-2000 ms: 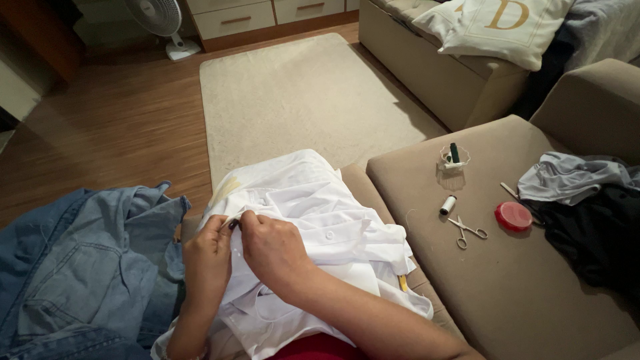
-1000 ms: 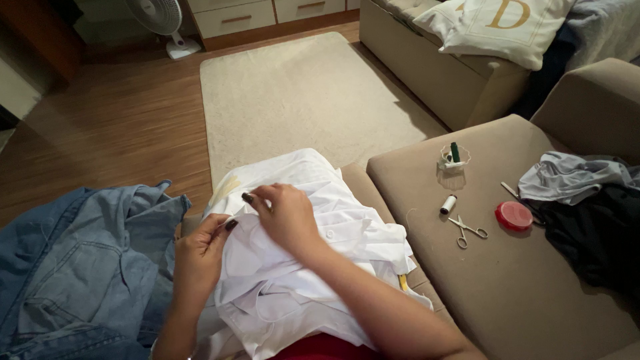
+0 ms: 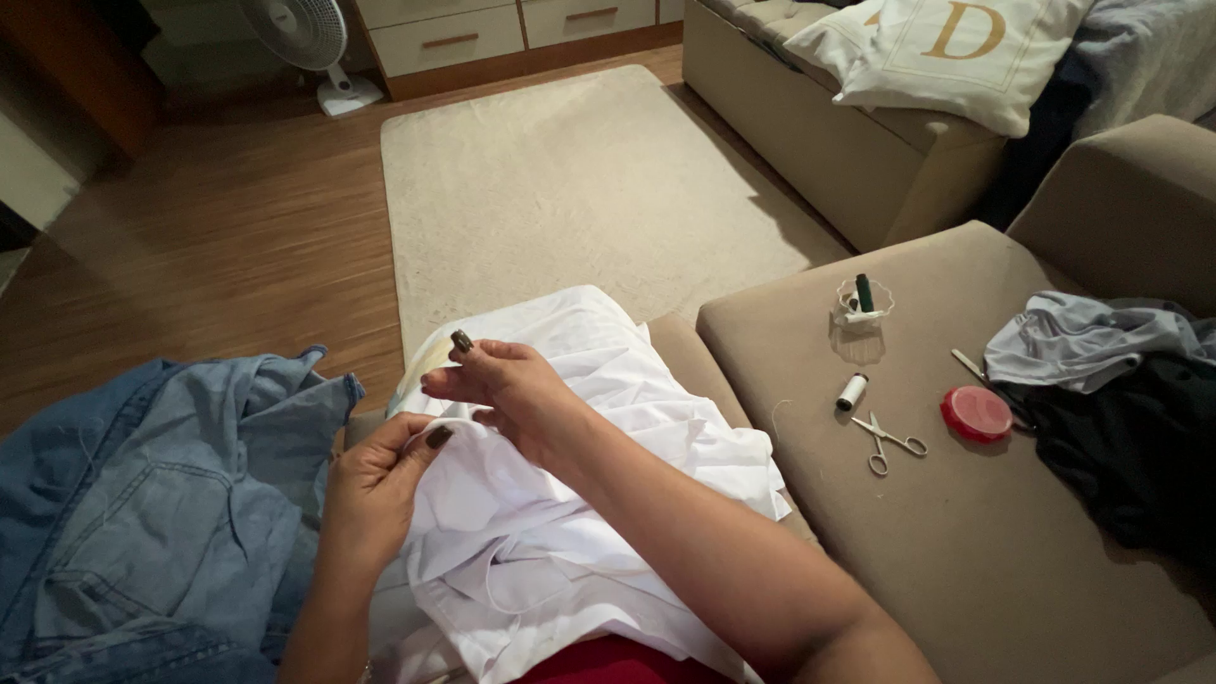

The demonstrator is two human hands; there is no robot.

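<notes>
White cloth, a garment (image 3: 570, 503), lies over my lap in loose folds. My left hand (image 3: 380, 484) pinches a raised edge of it between thumb and fingers. Just above and to the right, my right hand (image 3: 513, 389) is raised over the cloth, thumb and index fingertip close together; a needle or thread between them is too small to make out. On the sofa seat to the right are small scissors (image 3: 883, 442) with their blades slightly apart, a spool of white thread (image 3: 852, 391) and a round red container (image 3: 977, 414).
Blue denim clothing (image 3: 171, 532) is heaped at the left. A clear scalloped dish (image 3: 863, 309) holding a dark green spool stands on the sofa (image 3: 1026, 551). Grey and black clothes (image 3: 1121, 418) lie at the right. Beyond are a rug (image 3: 570, 190), a fan (image 3: 299, 38) and cushions (image 3: 959, 57).
My right hand has lifted off the white garment, where both hands met two seconds ago. My left hand still pinches the garment's edge.
</notes>
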